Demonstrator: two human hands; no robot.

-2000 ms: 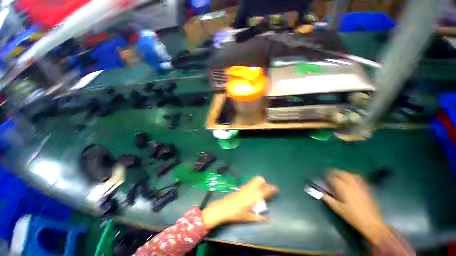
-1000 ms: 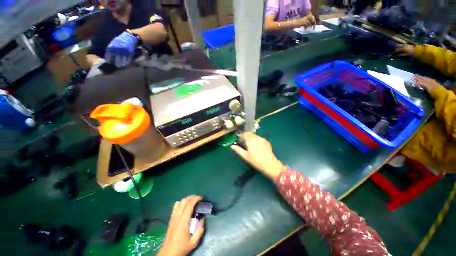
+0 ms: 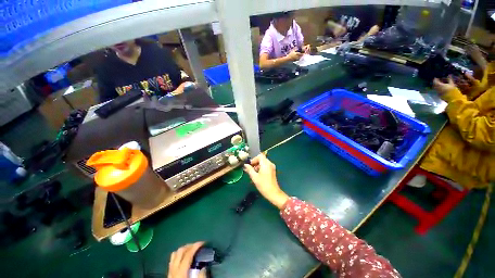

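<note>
My left hand (image 3: 184,261), cut off by the bottom edge, holds a small black power adapter (image 3: 206,256) against a white block, the test socket. My right hand (image 3: 262,175) is at the right end of the silver-grey bench tester (image 3: 196,142), its fingertips pinched just below the pale round knobs (image 3: 237,155). A small dark tip shows at the fingertips, likely the adapter's lead end; the grip is partly hidden. The tester's dark strip shows green digits. A small black piece (image 3: 247,201) lies on the bench between my hands.
A blue basket (image 3: 362,155) full of black adapters stands at right. A white post (image 3: 239,81) rises beside the knobs. A bottle with orange lid (image 3: 120,169) stands on the wooden shelf (image 3: 96,220) at left. Black adapters lie at far left. Several people sit around the bench.
The view has swung right and tilted up since the first frame. My right hand has moved from the bench to the tester's knobs. My left hand still holds the adapter, now lower in view.
</note>
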